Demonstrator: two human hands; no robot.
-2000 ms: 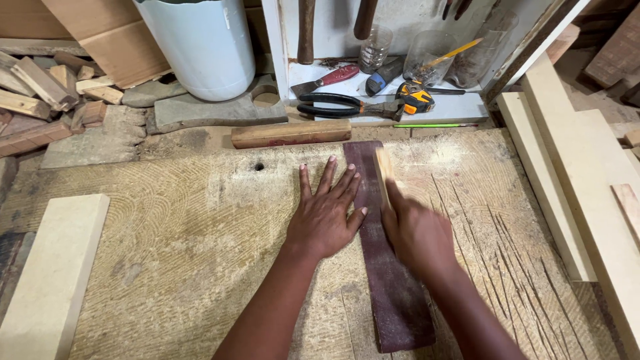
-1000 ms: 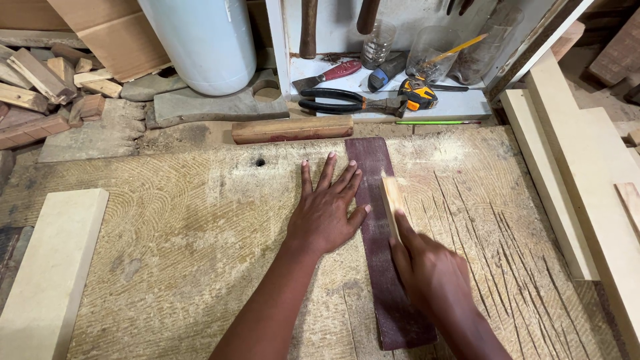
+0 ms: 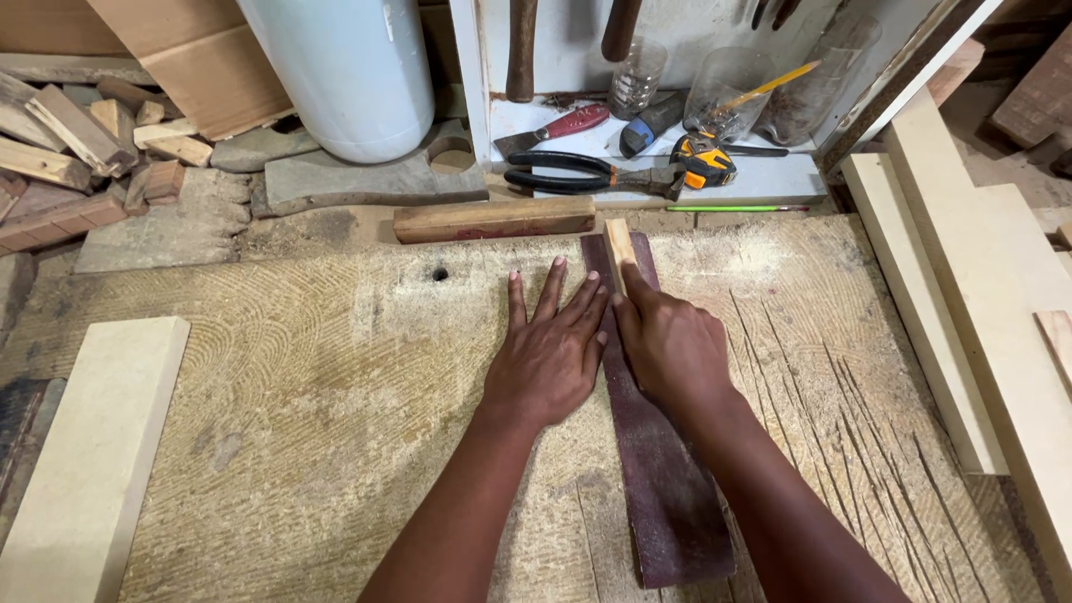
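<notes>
A long strip of dark reddish-brown sandpaper (image 3: 670, 502) lies lengthwise on the scarred wooden workbench (image 3: 293, 419). My left hand (image 3: 548, 360) is flat with its fingers spread, on the bench at the strip's left edge, its fingertips touching or close to the strip. In my right hand (image 3: 674, 335) is a small pale wooden stick (image 3: 620, 243), pressed against the upper part of the sandpaper, index finger stretched along it. The stick's lower end is hidden by the fingers.
Beyond the bench's far edge lie a wooden block (image 3: 494, 219), pliers (image 3: 603, 174), a tape measure (image 3: 702, 161), a red-handled scraper (image 3: 561, 126) and a green pencil-like rod (image 3: 737, 208). Pale boards lie left (image 3: 92, 452) and right (image 3: 925, 310). A white container (image 3: 352, 75) stands behind.
My right hand with the stick has moved away from me along the sandpaper, from a lower spot one second ago. The left hand has stayed at about the same place.
</notes>
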